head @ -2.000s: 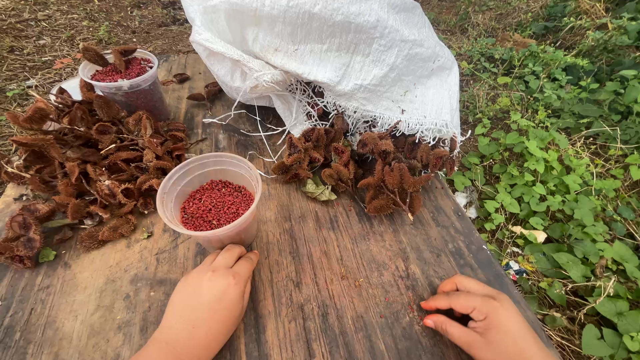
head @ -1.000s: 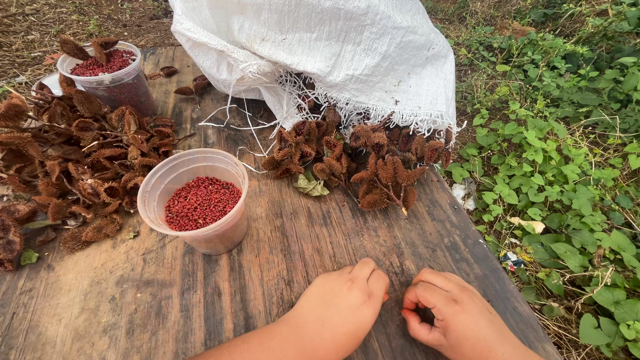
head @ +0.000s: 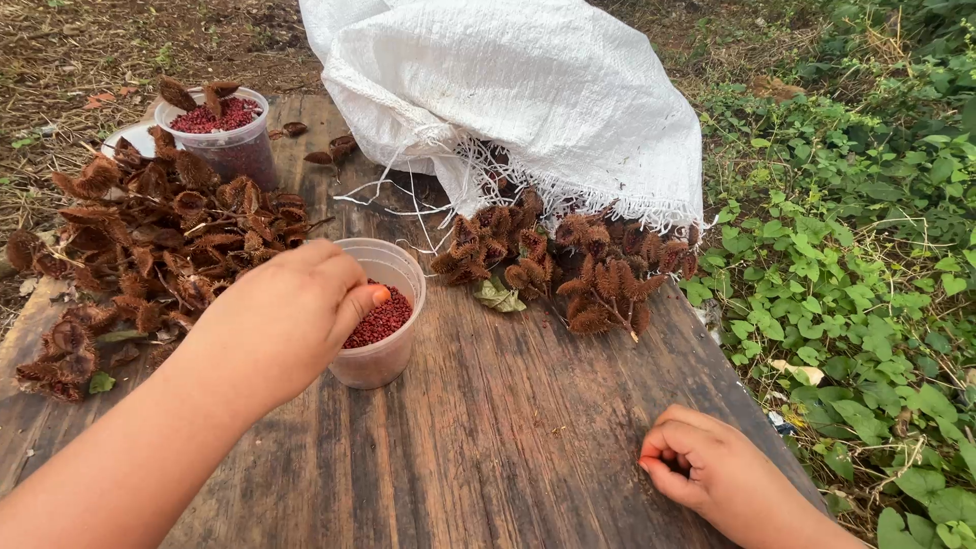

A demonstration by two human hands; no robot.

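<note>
My left hand (head: 293, 309) is over the near clear plastic cup (head: 381, 362), its fingers bunched above the rim, thumb tip stained orange. Whether seeds are pinched in it cannot be told. Small red annatto seeds (head: 387, 319) partly fill that cup, and the hand hides some of them. My right hand (head: 698, 465) rests at the lower right of the wooden board (head: 488, 450), fingers curled and thumb near the index finger, fingertips reddish; anything between them is hidden.
Opened brown annatto pods (head: 145, 244) are heaped at the left. Behind them stands a second plastic cup (head: 240, 149) of red seeds with pods on top. A white woven sack (head: 526, 99) lies at the back, spiny pod clusters (head: 602, 293) at its frayed mouth. Green plants (head: 846, 305) border the right edge.
My left hand has moved from beside my right hand, low on the board, to above the near cup. The right hand stays near the lower right.
</note>
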